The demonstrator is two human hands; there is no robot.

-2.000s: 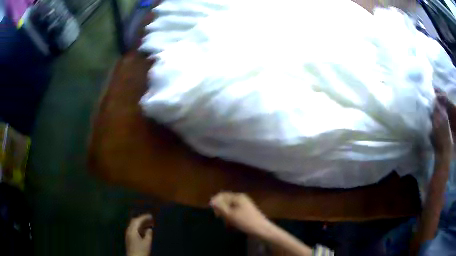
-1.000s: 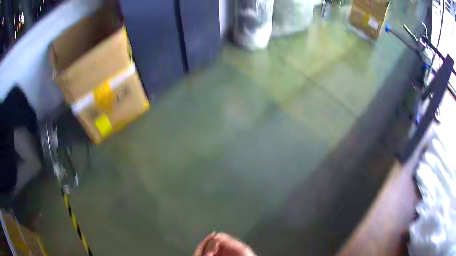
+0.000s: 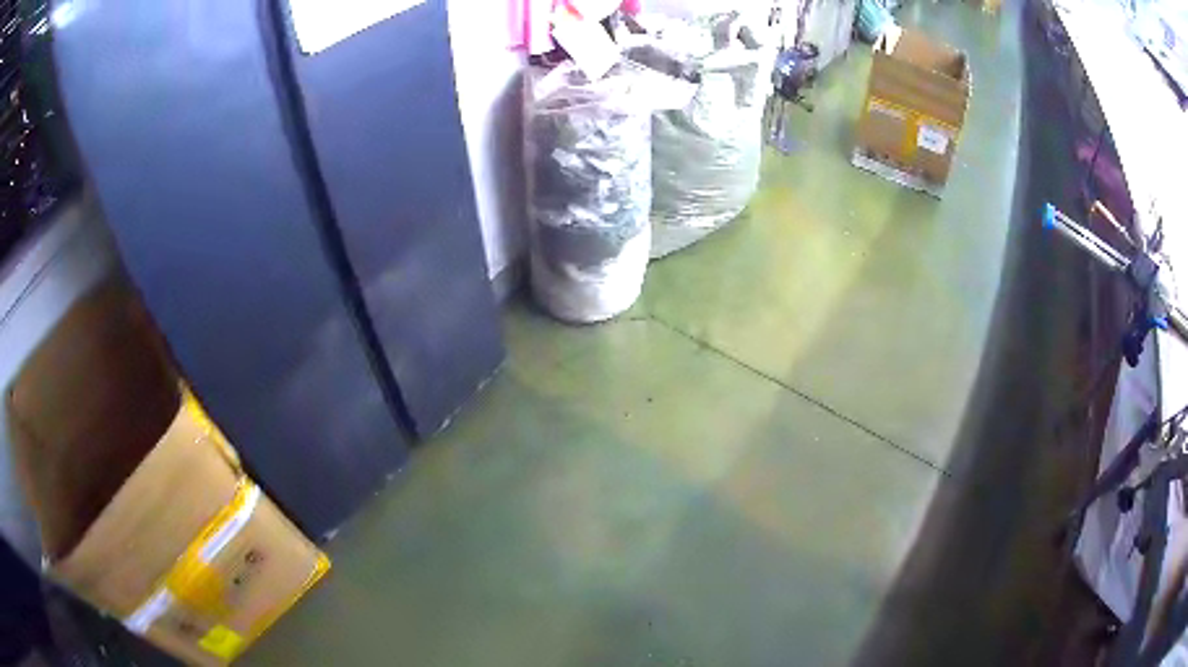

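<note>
Neither of my hands is in the picture. Nearest in front of me is the green floor (image 3: 625, 521). An open cardboard carton (image 3: 248, 560) with yellow tape stands at the lower left, cut off by the picture's edge. A dark blue-grey cabinet (image 3: 222, 248) stands behind it. Beside the cabinet are a clear plastic bag (image 3: 589, 196) with grey and white contents and a larger translucent bag (image 3: 710, 163).
Another open carton (image 3: 912, 124) stands on the floor at the upper right. Along the right edge are a metal bar with a blue end (image 3: 1088, 239), dark frame parts and a white surface. Pink material (image 3: 537, 26) hangs above the bags.
The view has swung away from the table with the white fabric, then moved forward along the floor. The cabinet and bags look nearer. My hand has left the picture.
</note>
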